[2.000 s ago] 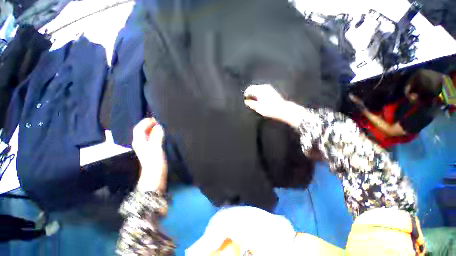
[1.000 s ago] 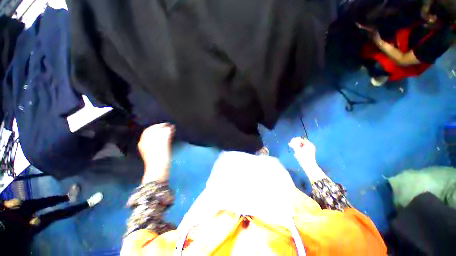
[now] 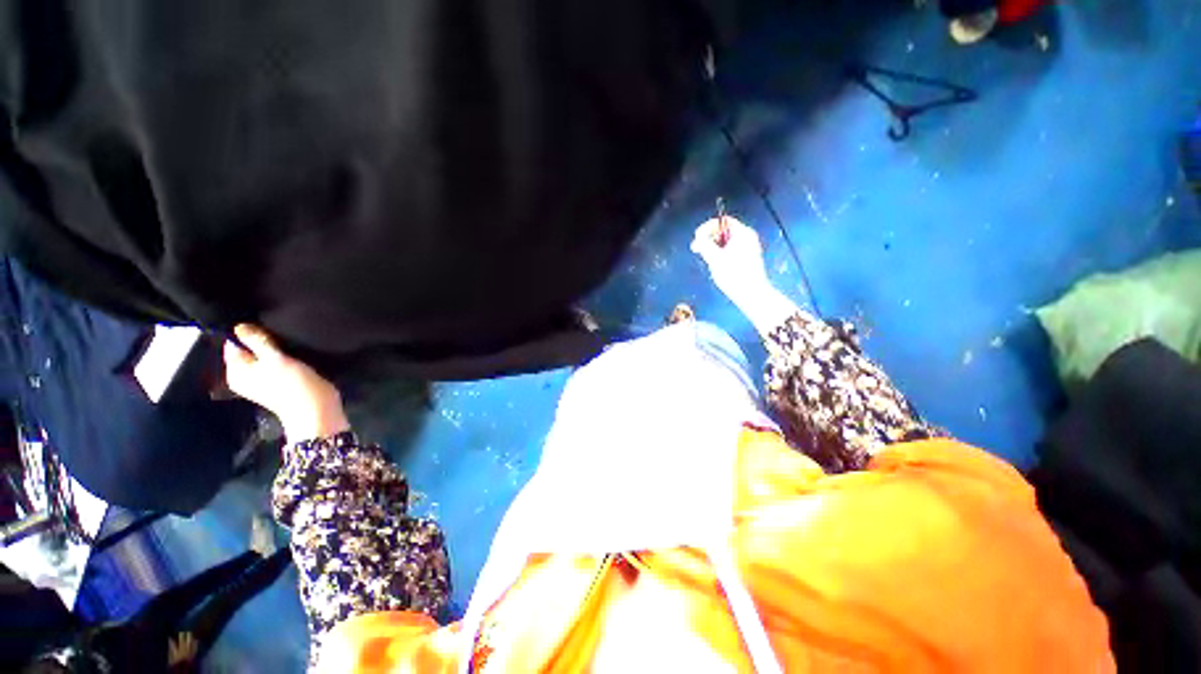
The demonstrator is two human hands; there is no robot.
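Observation:
A large black coat (image 3: 395, 171) fills the upper left and centre, its lower edge hanging in front of me above the apron. My left hand (image 3: 274, 382) is at the coat's lower left edge, with fingers closed on it. My right hand (image 3: 730, 250) is to the right of the coat, apart from it, above the blue floor. It is closed around small snips (image 3: 722, 221), of which only a thin tip and a reddish part show. Any stitching or threads on the coat are too dark to tell.
A black hanger (image 3: 909, 103) lies on the thread-littered blue floor (image 3: 948, 250). A navy coat (image 3: 99, 395) hangs at left. Green cloth (image 3: 1133, 310) and dark cloth (image 3: 1120, 448) are at right. Another person's dark-clad legs show lower left; a foot shows at top right.
My view has tilted down and the black coat now hangs larger at the left. My left hand has moved left to the coat edge. My right hand has come away from the coat.

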